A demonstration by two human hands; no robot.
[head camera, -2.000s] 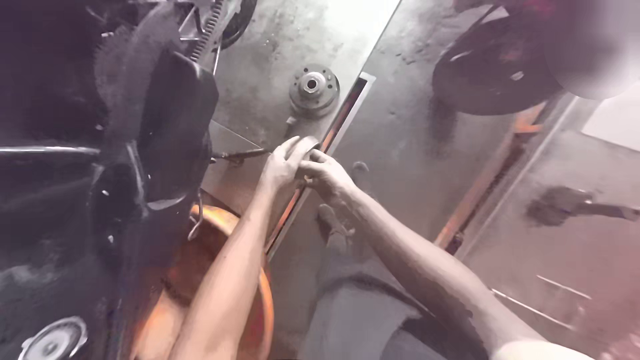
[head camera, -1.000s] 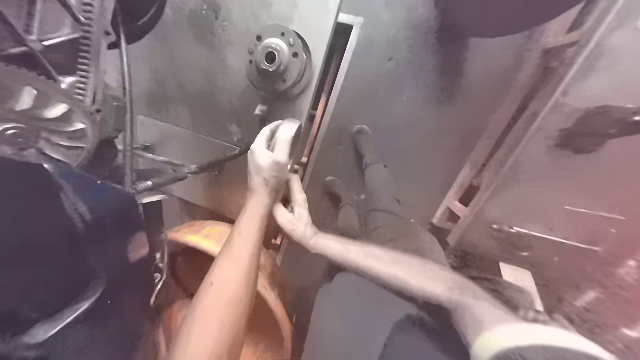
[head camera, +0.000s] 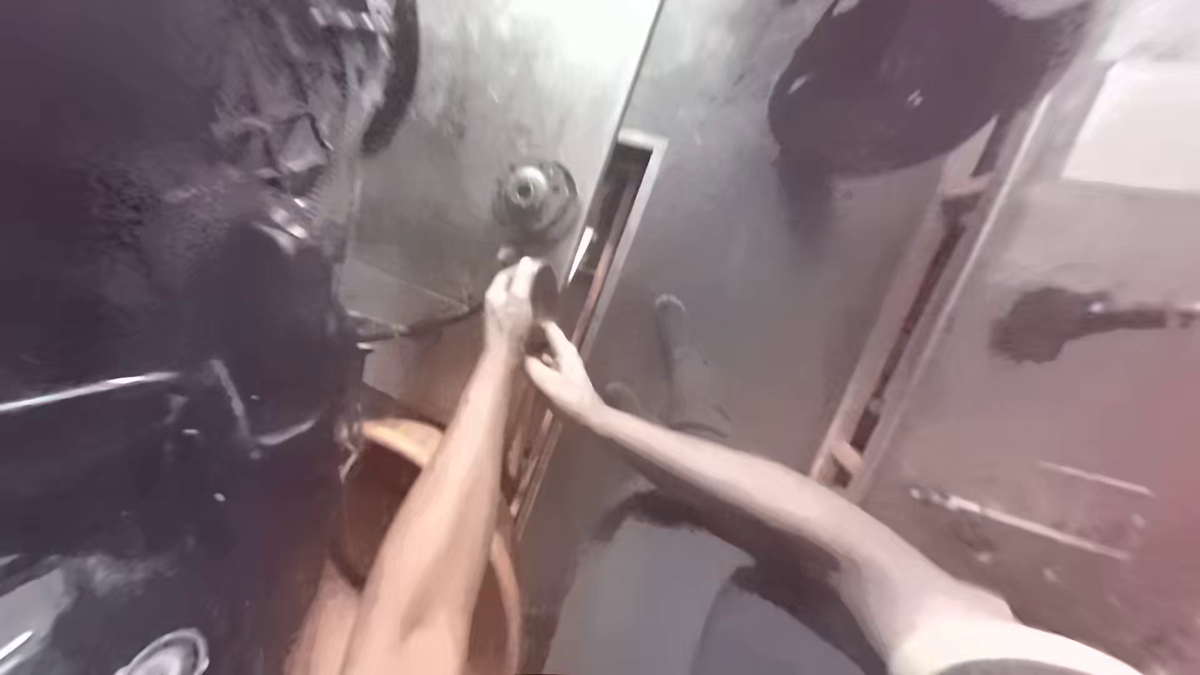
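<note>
A round, ring-like metal part (head camera: 544,292) is in my left hand (head camera: 509,305), whose fingers curl over its upper left side. Just below the part, my right hand (head camera: 562,370) has its thumb and fingers near the ring's lower edge; whether it grips anything small cannot be told. Beyond my hands, a flanged wheel hub (head camera: 534,195) with a central bore sits on the grey surface. The picture is blurred, so the ring's exact kind does not show.
Dark machinery (head camera: 187,281) fills the left side. An orange round container (head camera: 403,439) stands under my left forearm. A framed slot (head camera: 619,206) runs beside the hub. A dark round object (head camera: 900,94) is at upper right, and a rod-like tool (head camera: 1022,525) lies at lower right.
My right hand, close against the left two seconds ago, now sits lower and a little apart, with the ring more exposed. The view has swung left and back.
</note>
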